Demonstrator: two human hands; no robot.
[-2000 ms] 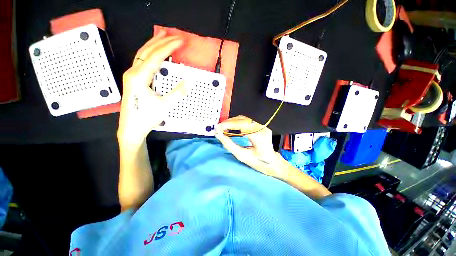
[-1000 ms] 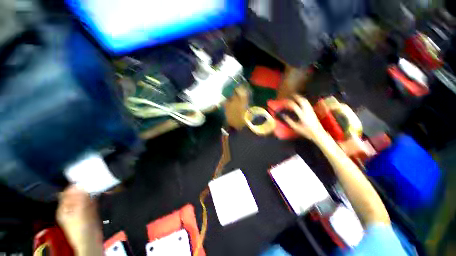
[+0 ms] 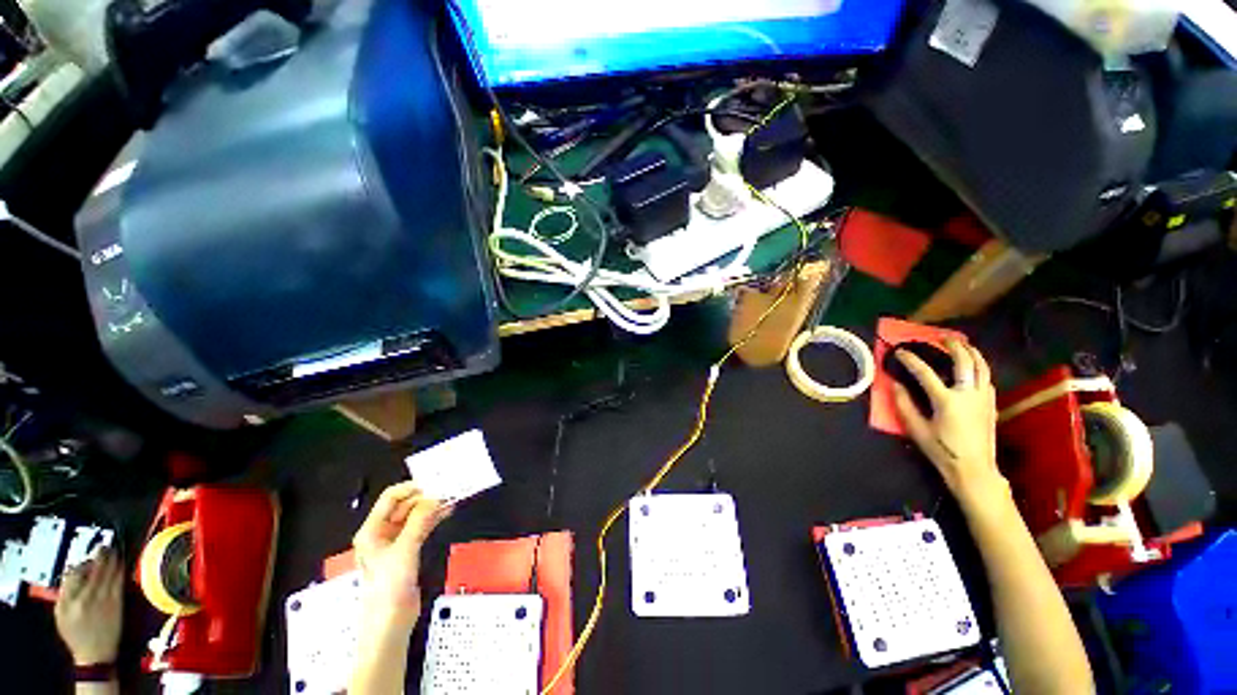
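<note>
My left hand [image 3: 389,540] pinches a small white label [image 3: 455,467] by its lower left corner, below and right of the label printer [image 3: 299,231]. My right hand [image 3: 956,414] rests over the black mouse [image 3: 920,373] on a red pad [image 3: 891,405]. White devices with dark corner feet lie on the bench: one [image 3: 483,649] on an orange-red foam pad [image 3: 554,577], one [image 3: 688,554] in the middle, one [image 3: 899,592] at right, and one [image 3: 323,635] partly behind my left hand. A yellow-orange cable [image 3: 705,407] runs down past the foam pad.
Red tape dispensers stand at left [image 3: 233,584] and right [image 3: 1065,462]. A loose tape roll [image 3: 830,392] lies by the mouse pad. A power strip [image 3: 800,197] with tangled cords sits below the monitor [image 3: 678,65]. A blue bin [image 3: 1180,611] is at lower right. Another person's hand [image 3: 90,607] is at far left.
The view has lifted to the printer and monitor. My hands have left the device and cable; my left now holds a label, my right is on the mouse.
</note>
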